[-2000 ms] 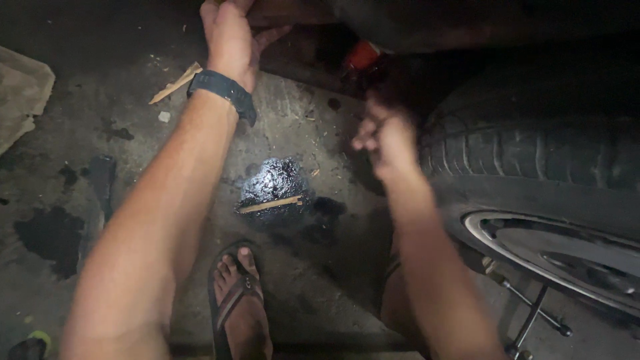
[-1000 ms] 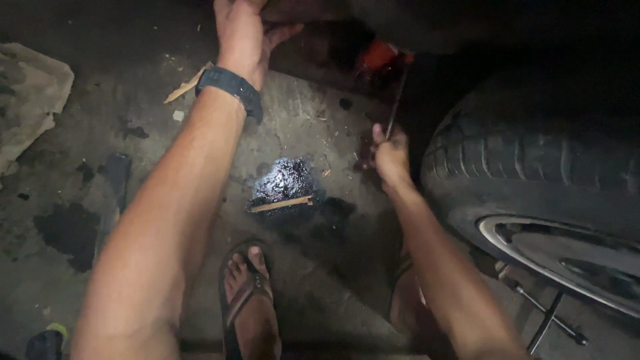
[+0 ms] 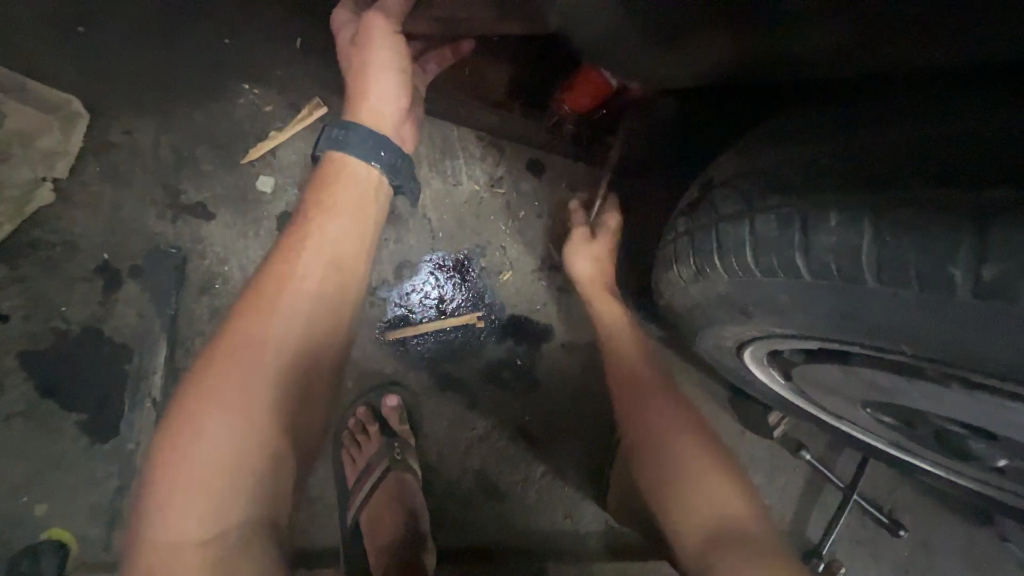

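My left hand [image 3: 384, 72], with a dark watch on its wrist, rests at the edge of a dark surface at the top; its thumb is spread and its fingertips are cut off by the frame. Lower right of it, my right hand [image 3: 594, 244] pinches a thin rod [image 3: 608, 180] between thumb and fingers. The rod points up toward a red object [image 3: 586, 90] in the shadow under the dark body; whether they touch is too dark to tell. A shiny dark greasy patch [image 3: 440, 288] lies on the floor between my arms, with a wood strip [image 3: 436, 326] across it.
A car wheel with its tire [image 3: 800, 248] stands on the right, close to my right forearm. Below it lies a cross-shaped lug wrench [image 3: 852, 496]. A wood splinter [image 3: 286, 130] and a pale torn sheet [image 3: 36, 140] are on the left. My sandaled foot [image 3: 384, 480] is below the patch.
My right hand was blurred two seconds ago; one second ago it held the thin rod near the red object, as now. My left hand has stayed at the dark edge.
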